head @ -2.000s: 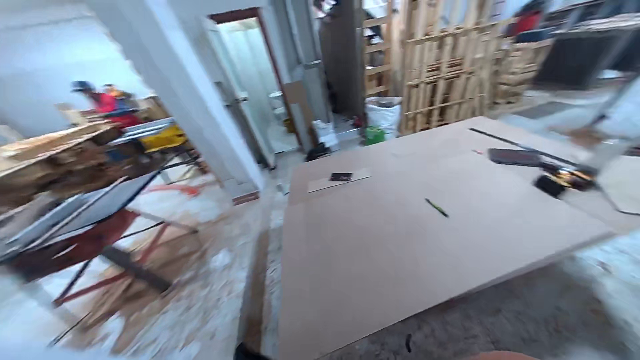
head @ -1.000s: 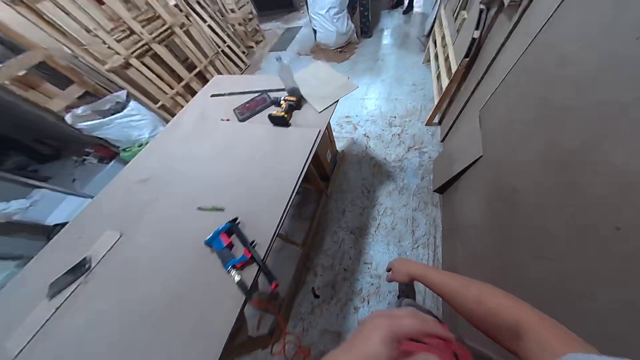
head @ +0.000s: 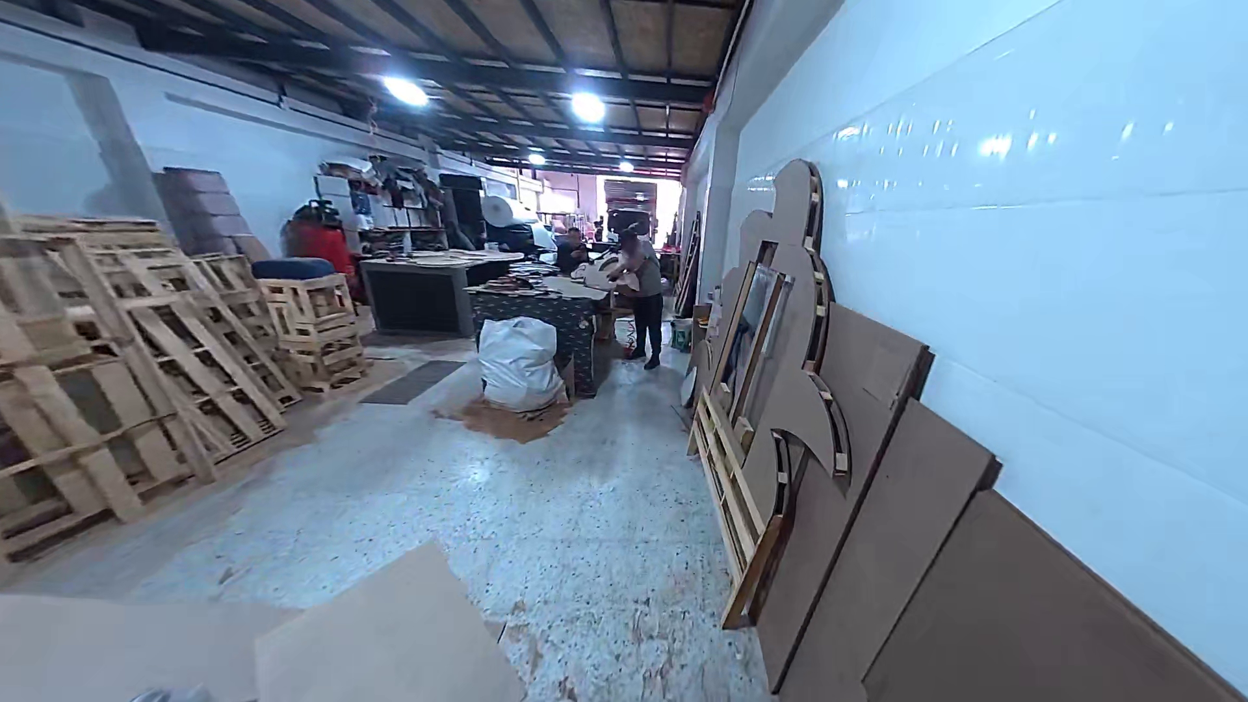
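Neither my left hand nor my right hand shows in the head view now, so what they hold is hidden. At the bottom left lies the edge of a large tan board, with a loose smaller panel on its right end. A small part of a greyish object shows at the bottom edge beside that panel. Along the right wall lean brown sheet panels and a curved wood-framed cutout.
Wooden pallet frames lean at the left. A white sack stands on the floor before a cloth-sided table. A person stands by that table, another behind it. A slatted wooden frame juts from the right-hand stack.
The view has swung up and away from the worktable to the length of the workshop. My hands, seen low at the right a second ago, are out of view.
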